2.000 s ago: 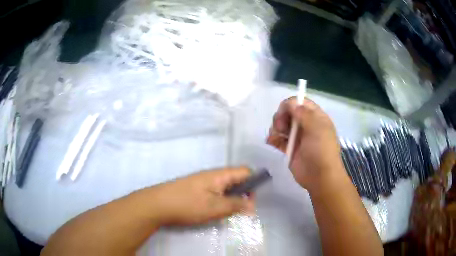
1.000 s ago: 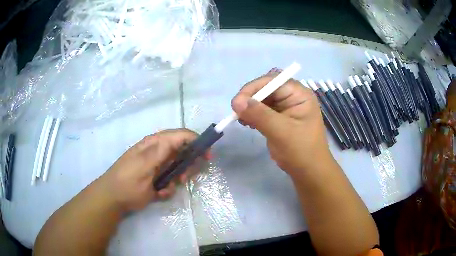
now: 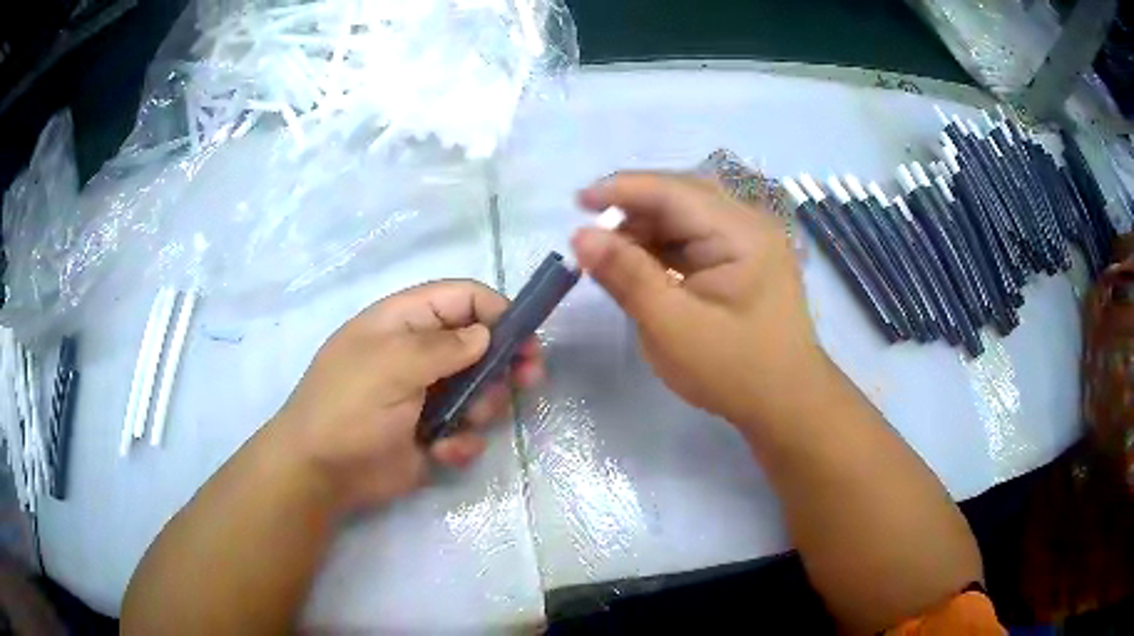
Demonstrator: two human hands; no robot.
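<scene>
My left hand (image 3: 410, 385) grips a dark plastic tube (image 3: 512, 329), which slants with its upper end toward my right hand. A white plastic rod (image 3: 611, 219) sits mostly inside the tube; only a short white end shows. My right hand (image 3: 696, 280) is at that end, thumb and fingertips around it; whether they press on it is unclear. To the right, assembled tubes (image 3: 920, 255) with white tips lie in slanting rows. Small metal parts (image 3: 742, 178) lie beside the row, partly hidden behind my right hand.
A clear plastic bag of white rods (image 3: 410, 75) lies at the far side. Loose white rods (image 3: 159, 367) and a dark tube (image 3: 61, 416) lie at left. Clear tape (image 3: 572, 485) crosses the table covering. A person's patterned sleeve (image 3: 1107, 373) is at the right edge.
The white rod, first held apart from the tube, has gone down into it, leaving a short end out. My right hand has come close to the tube's upper end.
</scene>
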